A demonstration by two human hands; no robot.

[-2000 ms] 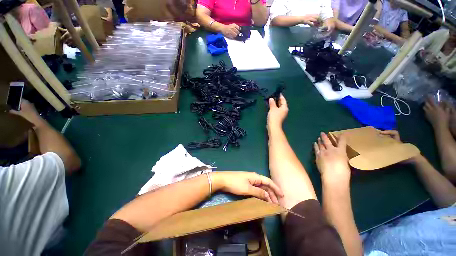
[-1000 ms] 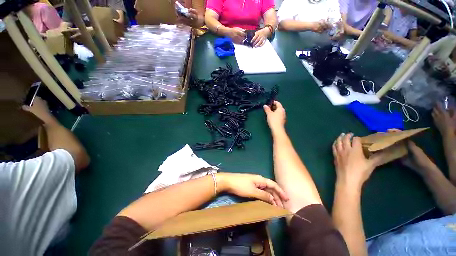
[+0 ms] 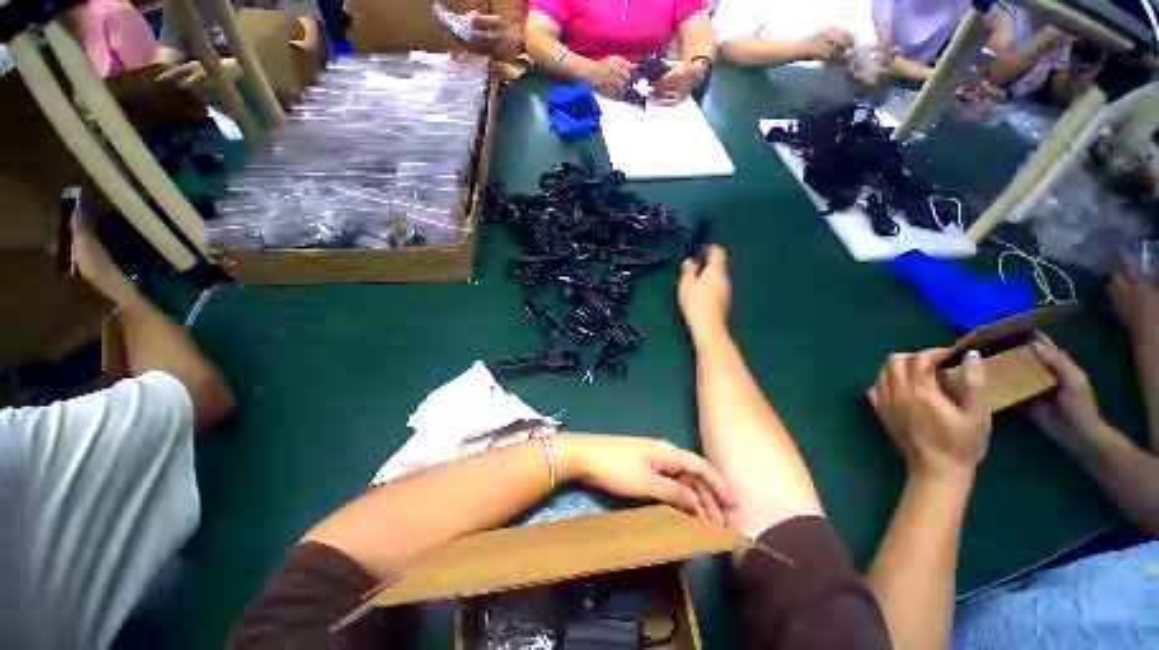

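My right hand point(image 3: 705, 282) is stretched forward at the right edge of the tangled black cable pile point(image 3: 587, 248), its fingers closed on a small black cable bundle point(image 3: 702, 234). My left hand point(image 3: 655, 472) lies across my right forearm with loosely curled fingers, above the box lid, and holds nothing. The open brown cardboard box point(image 3: 694, 622) stands right in front of me, its lid point(image 3: 559, 555) raised. Inside it are a black block point(image 3: 603, 632) and a shiny clear packet point(image 3: 515, 636). The lower part of the box is cut off by the frame edge.
A crumpled whitish cloth point(image 3: 473, 413) lies beyond my left forearm. A large carton point(image 3: 350, 264) of bagged parts stands upper left. A neighbour at right holds a brown box point(image 3: 1004, 376). A blue cloth point(image 3: 962, 291) and a white sheet point(image 3: 900, 239) with black parts lie beyond.
My right hand stays by the pile's right edge with the black bundle. My left hand has hardly moved. The neighbour's box at right has moved right and its flap has changed angle.
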